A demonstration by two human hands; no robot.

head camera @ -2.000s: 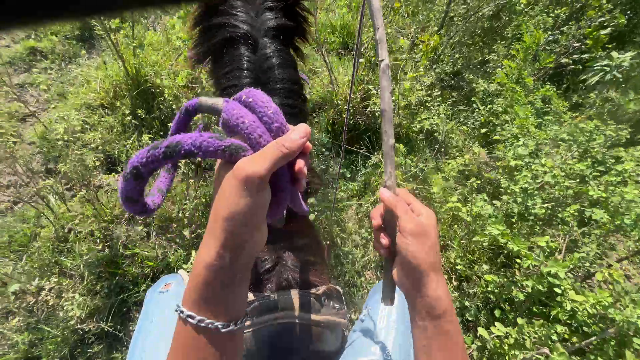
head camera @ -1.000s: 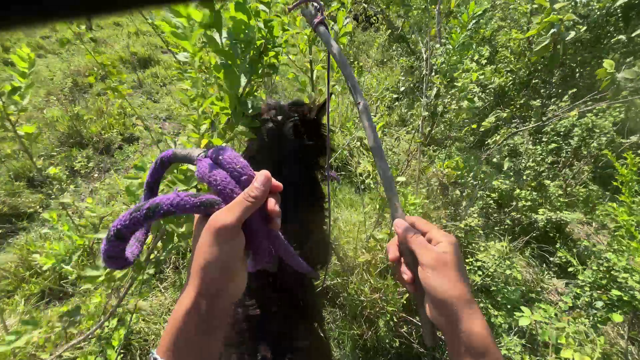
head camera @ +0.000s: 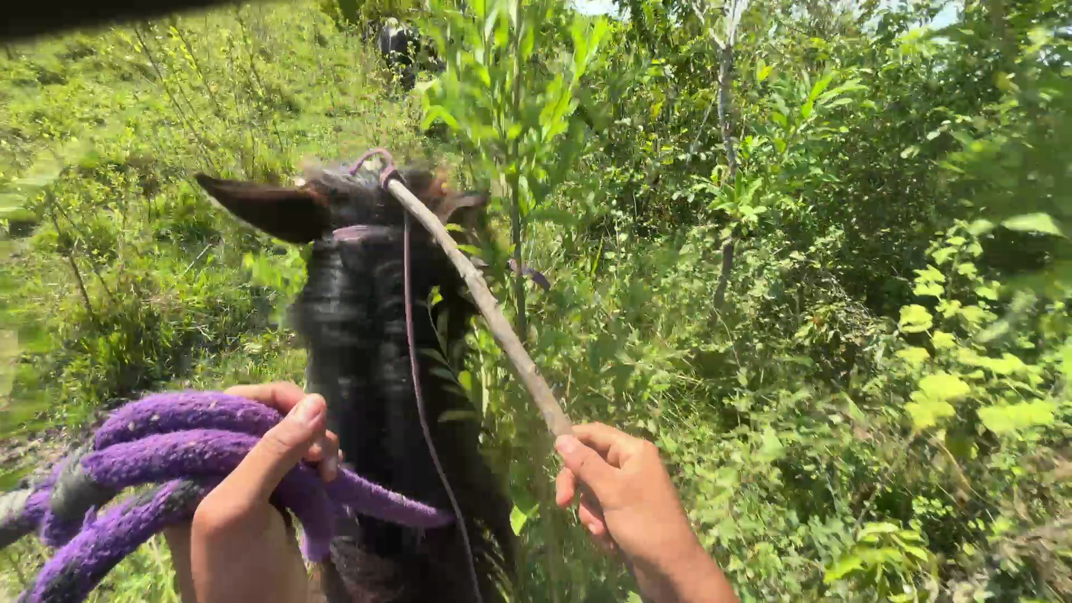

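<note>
My left hand [head camera: 272,477] grips several loops of a thick, fuzzy purple rope [head camera: 180,452] at the lower left. A tapered stretch of the rope runs right from my fingers across the horse's dark neck. My right hand [head camera: 624,494] is closed around the lower part of a wooden stick [head camera: 494,314], which slants up and left. A thin purplish cord [head camera: 412,335] is looped at the stick's far tip and hangs down over the neck. Ahead of both hands is the black horse [head camera: 360,335], its head facing away and its left ear [head camera: 268,208] out to the side.
A leafy sapling [head camera: 515,126] rises close at the right of the horse's head. Dense bushes [head camera: 837,352] fill the right side, with a thin pale trunk [head camera: 725,109] among them. Grass and weeds [head camera: 126,276] cover the left. A dark, unclear shape [head camera: 400,50] stands farther off.
The view has tilted up, bringing the horse's head and ears into sight. Both hands keep their holds on the rope and stick. The stick now leans farther left, with its corded tip over the horse's head.
</note>
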